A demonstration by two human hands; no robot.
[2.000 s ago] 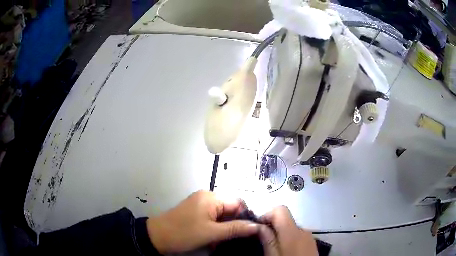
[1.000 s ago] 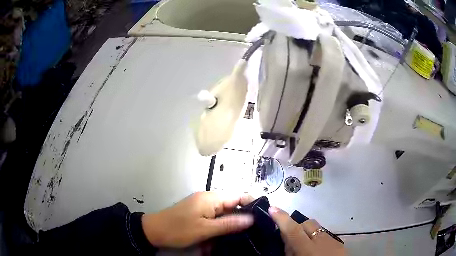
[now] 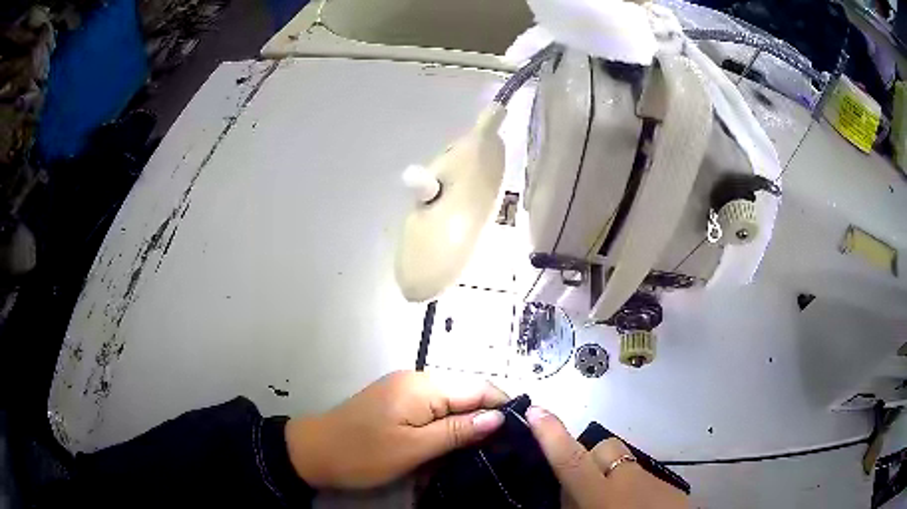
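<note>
A dark garment piece (image 3: 497, 469) with a thin pale stitch line hangs at the table's front edge, cut off by the bottom of the picture. My left hand (image 3: 398, 429) pinches its folded top edge between thumb and fingers. My right hand (image 3: 592, 462), with a ring, grips the same edge from the right, fingertips close to the left ones. A slim dark item (image 3: 636, 459) shows beside my right hand; I cannot tell what it is. The cloth is in front of the needle plate (image 3: 545, 340), not under the presser foot.
The cream machine head (image 3: 572, 169) stands behind my hands, tied with white cloth strips. The oval lamp (image 3: 453, 224) hangs left of it. The white table (image 3: 249, 229) has a chipped left edge. A cream trough (image 3: 398, 52) is behind, and a yellow-labelled container (image 3: 852, 116) at right.
Since the oldest frame, more of the dark cloth and its stitch line shows between my hands. My right hand has shifted right and turned, showing its ring. My fingers now pinch the top edge.
</note>
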